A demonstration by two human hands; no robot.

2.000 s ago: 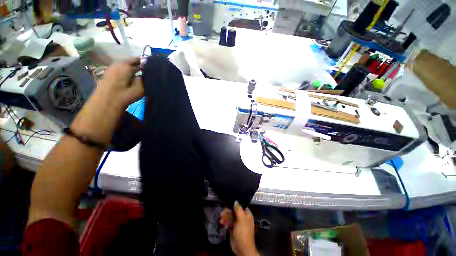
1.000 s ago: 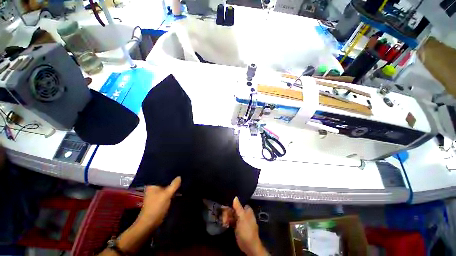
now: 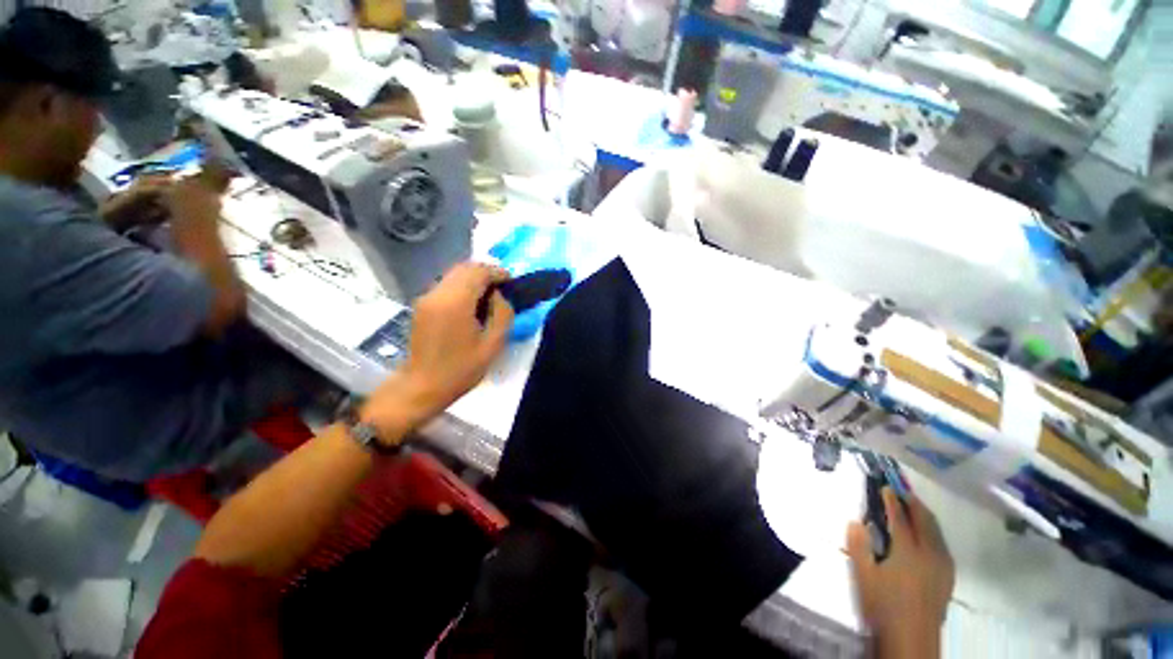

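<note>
A large black fabric piece [image 3: 643,464] lies flat on the white table by the needle area [image 3: 823,444] and hangs over the front edge. My left hand [image 3: 450,337] is raised left of it, its fingers closed on a smaller black fabric piece [image 3: 538,288] over the blue card [image 3: 521,245]. My right hand [image 3: 904,566] is at the table's front right, its fingers around the black handles of the scissors [image 3: 879,515]. The fingers hide part of the scissors. The sewing machine head [image 3: 952,412] stands just behind them.
A red basket [image 3: 444,489] with black pieces is below the table edge at left. A second machine head [image 3: 412,200] stands at left on the table. A person in a grey shirt [image 3: 103,296] sits at far left. Black thread cones [image 3: 790,155] stand beyond the table.
The view has swung left. My left hand has left the large piece and lifted the smaller one off the table. My right hand has let go of the large piece and moved to the scissors.
</note>
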